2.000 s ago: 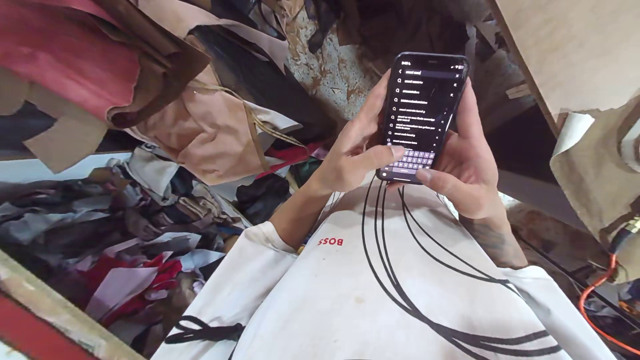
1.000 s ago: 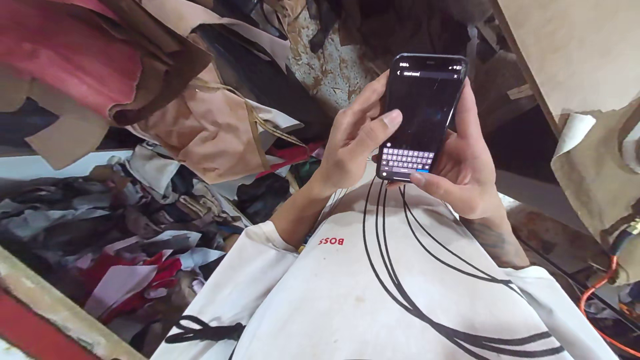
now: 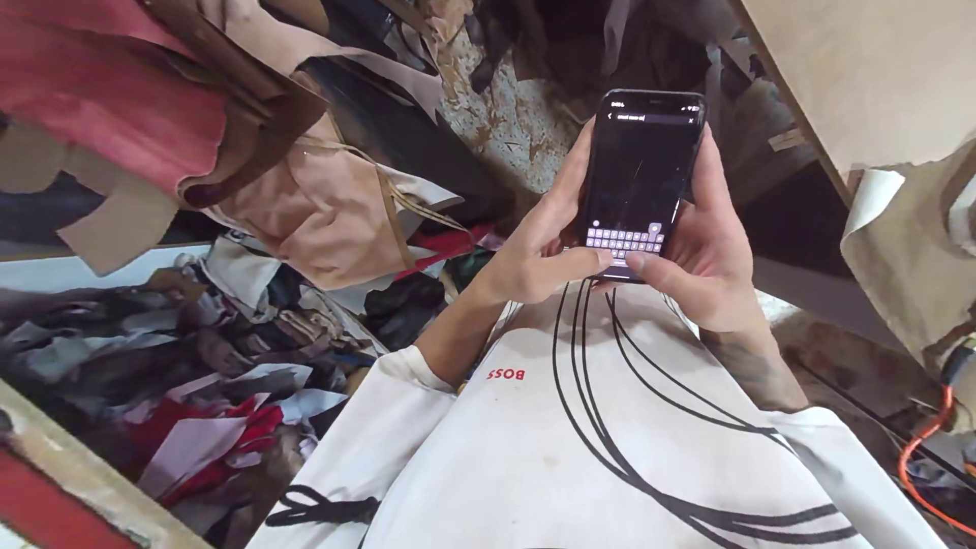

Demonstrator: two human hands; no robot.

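Upright between my two hands is a black smartphone [image 3: 640,175], its dark screen showing a search bar and an on-screen keyboard. My left hand [image 3: 541,252] holds the phone's left edge, with the thumb over the lower keyboard. My right hand [image 3: 705,252] wraps the right edge and the back, and its thumb also lies at the keyboard's bottom. Most fingers are hidden behind the phone. Below it, several black cords [image 3: 602,427] run down over a white shirt [image 3: 488,457] with red lettering.
Leather pieces in red [image 3: 114,99] and tan [image 3: 320,206] hang at upper left. A heap of scraps [image 3: 191,366] fills the lower left behind a wooden edge [image 3: 91,473]. A beige board [image 3: 869,76] stands at upper right, with an orange cable [image 3: 915,450] below it.
My left thumb has come down from beside the screen to the keyboard. The list of results on the screen two seconds ago is gone, and the text in the search bar has changed.
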